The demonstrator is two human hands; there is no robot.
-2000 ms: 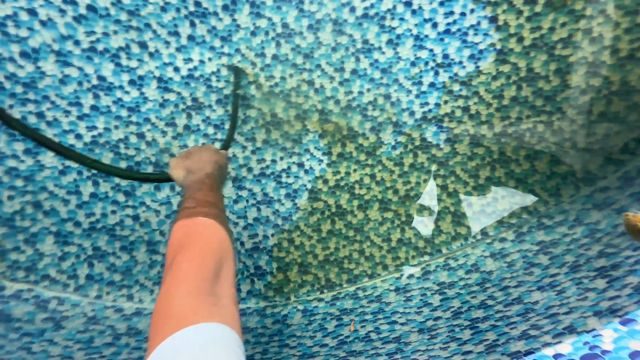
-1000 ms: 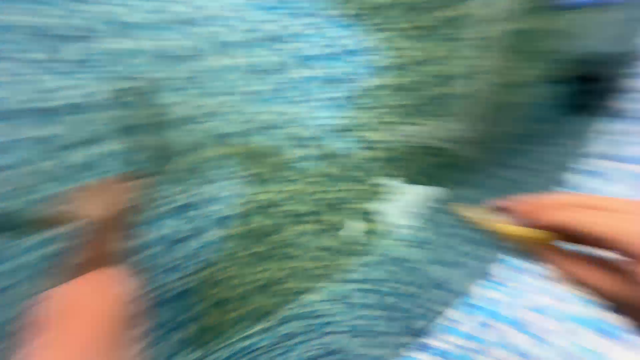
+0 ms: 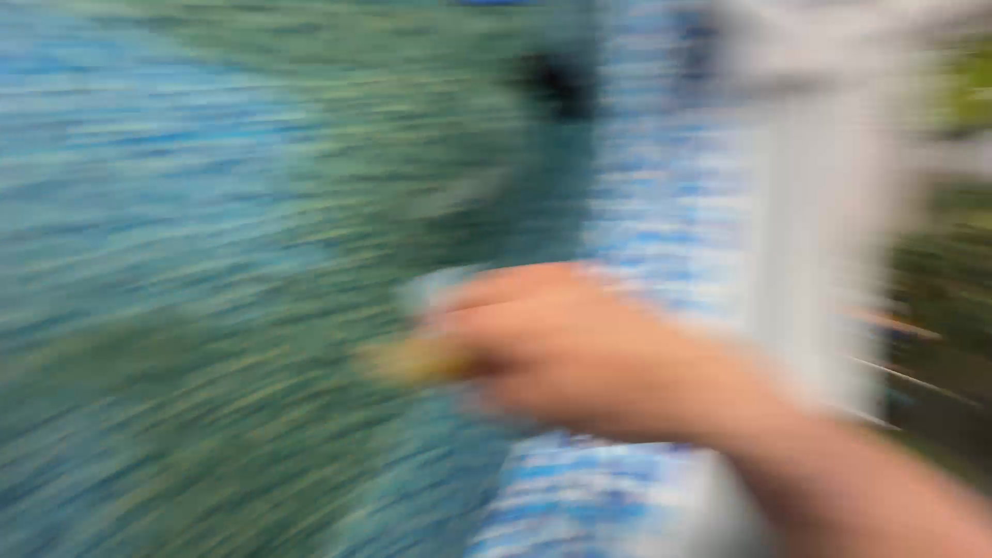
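Heavy blur covers the whole head view. My right hand point(image 3: 558, 349) reaches in from the lower right, its fingers closed around a small yellowish object point(image 3: 418, 360) that pokes out to the left of the fingertips. What the object is cannot be told. The hand is over the edge of a pool, with the pool water point(image 3: 232, 310) and its mosaic lining beyond the fingers. My left hand is out of the view, and so is the dark hose.
A wall with blue and white mosaic point(image 3: 666, 209) runs along the pool's right side, with a pale coping point(image 3: 806, 248) beside it. A dark blurred thing point(image 3: 558, 81) shows near the wall at the top. Dark ground point(image 3: 938, 372) lies at the far right.
The view has swung far to the right. My left hand, on the dark hose two seconds ago, has left the frame. My right hand has come further into view with the yellowish object.
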